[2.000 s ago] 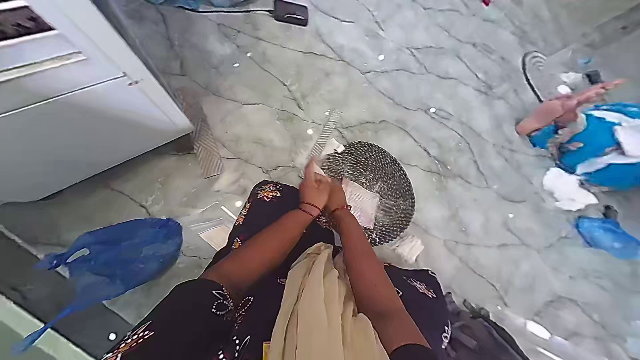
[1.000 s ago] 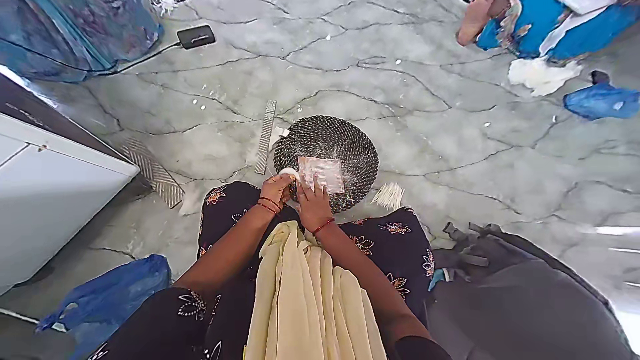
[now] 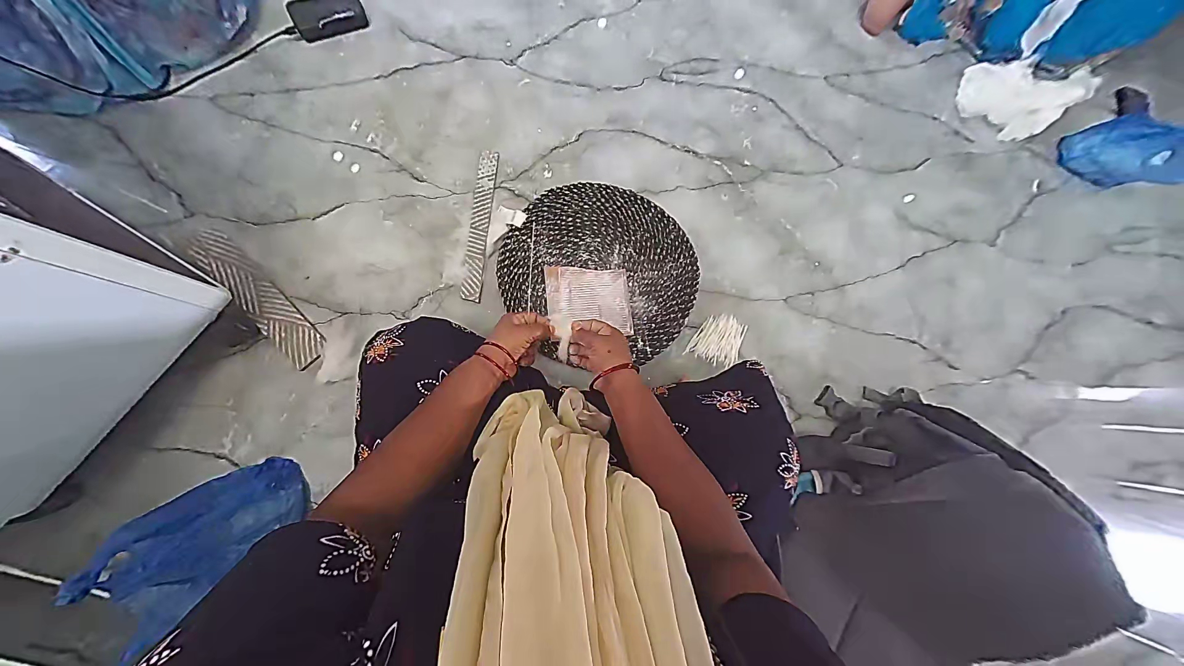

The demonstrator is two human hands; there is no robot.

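A round black woven mat (image 3: 647,240), dusted with white, lies on the floor in front of my knees. On its near part rests a small ribbed board (image 3: 592,294). My left hand (image 3: 523,335) is at the board's near left corner, its fingers pinched on a small tuft of white fibre (image 3: 562,342). My right hand (image 3: 599,347) is curled over the board's near edge, thumb and finger on the same tuft. The fingertips are partly hidden. Thin white sticks or rolled wicks (image 3: 718,339) lie in a small pile right of the mat.
Left of the mat are a narrow patterned strip (image 3: 480,227) and a folded striped strip (image 3: 264,296), near a white cabinet (image 3: 92,342). Blue plastic bags lie at lower left (image 3: 213,527) and far right (image 3: 1124,148). A grey backpack (image 3: 943,546) is beside my right knee; white fluff (image 3: 1022,97) lies beyond.
My right hand has moved off the top of the ribbed board to its near edge. The white piece in my left hand was a loop one second ago. The view has shifted.
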